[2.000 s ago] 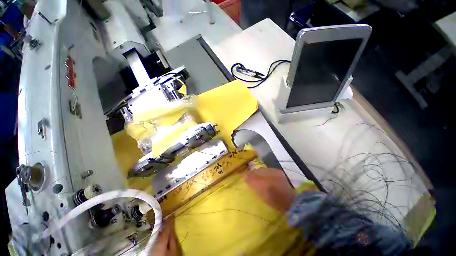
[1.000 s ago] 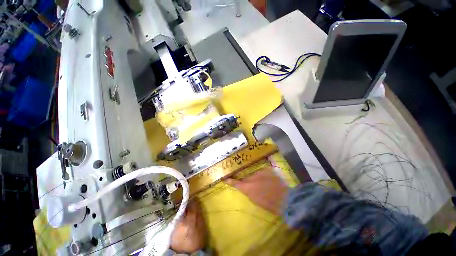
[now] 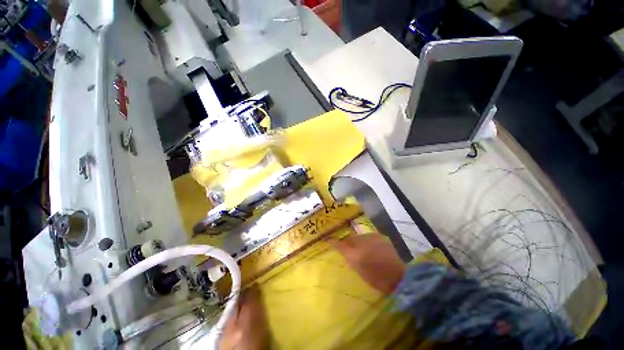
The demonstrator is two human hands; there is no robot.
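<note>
A yellow fabric piece (image 3: 315,294) lies in front of the clamp's edge strip (image 3: 294,239), which has black handwriting. My right hand (image 3: 373,258) rests flat on the cloth near the strip's right end, fingers towards the strip; the fingertips are blurred. My left hand (image 3: 248,322) is at the cloth's left side beside the needle head, partly cut off by the bottom edge and partly behind the white curved tube (image 3: 171,254). Whether its fingers grip the cloth cannot be told. More yellow cloth (image 3: 328,140) shows behind the clamp carriage (image 3: 253,199).
The sewing machine's white arm (image 3: 102,137) stands at the left. A control panel screen (image 3: 457,96) stands on the right table, with a cable (image 3: 356,102) beside it. Loose dark thread ends (image 3: 513,239) lie on the right table. A red-orange bin (image 3: 328,14) is behind.
The camera view has shifted and come back partway. My right hand stays on the cloth by the strip. More of my left hand shows than two seconds ago.
</note>
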